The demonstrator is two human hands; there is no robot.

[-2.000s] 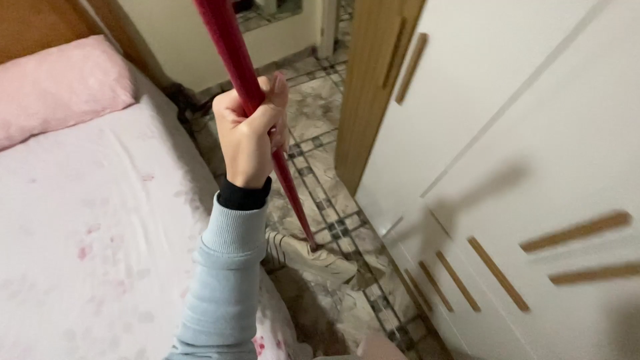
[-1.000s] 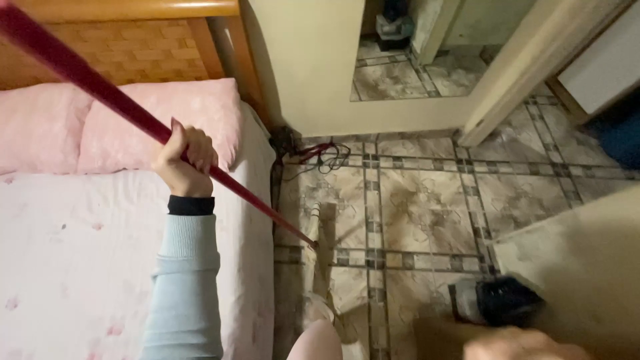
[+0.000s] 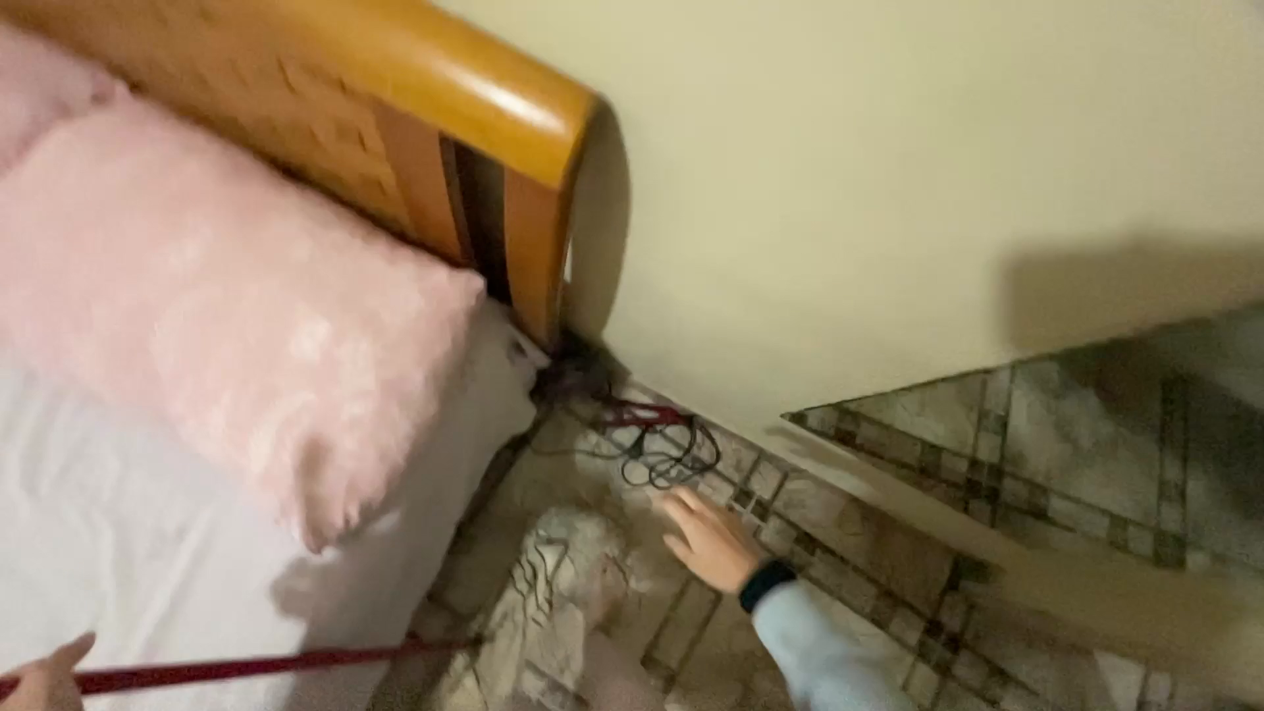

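At the lower left edge, my left hand (image 3: 47,679) is partly in view around a red pole (image 3: 257,664). The pole runs low across the side of the bed to a pale cloth (image 3: 538,602) on the tiled floor. My right hand (image 3: 711,541), in a light blue sleeve with a black cuff, reaches down with fingers apart and nothing in it. Just beyond its fingertips lie a coiled black cable (image 3: 671,459) and a red object (image 3: 647,415) on the floor by the wall; blur hides what the red object is.
A bed with a white sheet (image 3: 89,513) and a pink pillow (image 3: 247,296) fills the left, below a wooden headboard (image 3: 474,79). The cream wall (image 3: 839,178) rises behind the cable. A mirror (image 3: 1106,434) at the right reflects floor tiles.
The view has swung closer to the headboard corner. The red pole has tipped lower, toward the bed. My right hand now reaches out near the cable.
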